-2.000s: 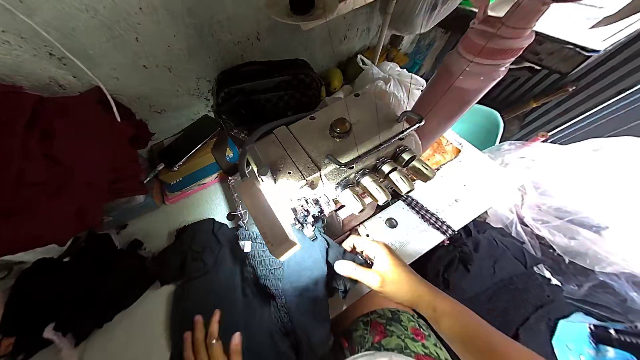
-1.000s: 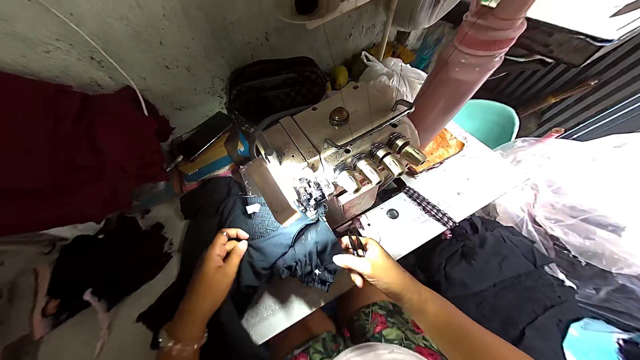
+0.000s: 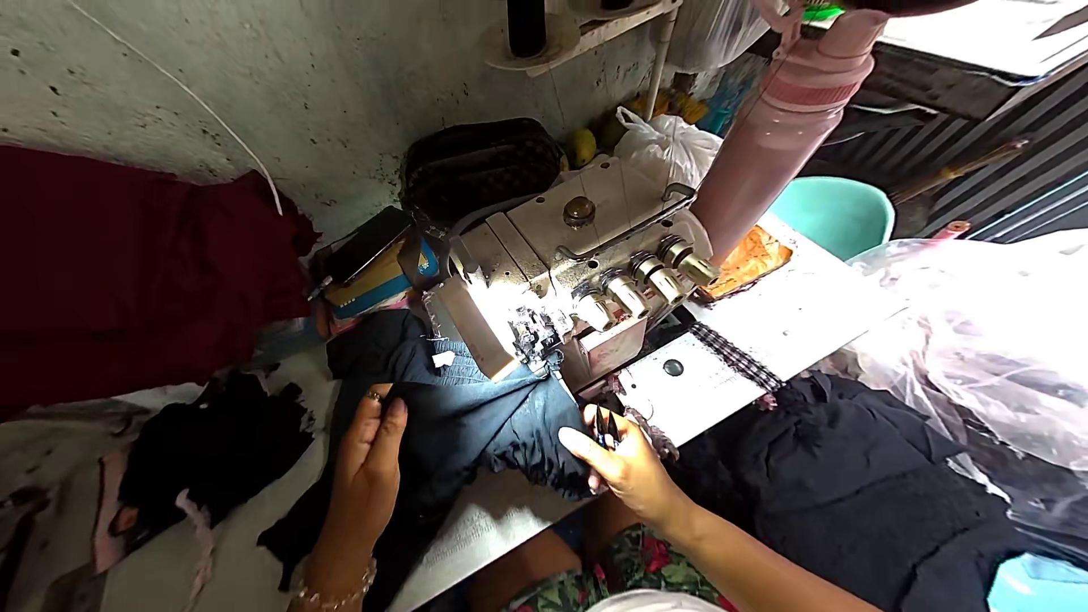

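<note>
A lit overlock sewing machine point(image 3: 586, 229) stands at the middle, with dark blue gathered fabric point(image 3: 476, 421) under its presser foot area. My left hand point(image 3: 374, 442) pinches the fabric's left part between thumb and fingers; a ring and a bead bracelet show on it. At the fabric's right edge is my right hand point(image 3: 625, 459), with small dark thread snips point(image 3: 606, 427) in its fingers. Its thumb lies by the fabric's edge, and the fingertips behind are partly hidden. The needle area is glaring with light.
Black fabric point(image 3: 850, 493) lies at the right beside clear plastic point(image 3: 1003, 331). Dark red cloth point(image 3: 136, 272) and black scraps point(image 3: 212, 450) are at the left. Behind the machine are a black bag point(image 3: 484, 166) and a pink bottle point(image 3: 773, 136). A checked strip point(image 3: 735, 355) crosses the white table point(image 3: 816, 340).
My left hand has moved up from the lower edge of the view, where it lay spread on the fabric, and now pinches it. The fabric's near right part is now spread out between both hands.
</note>
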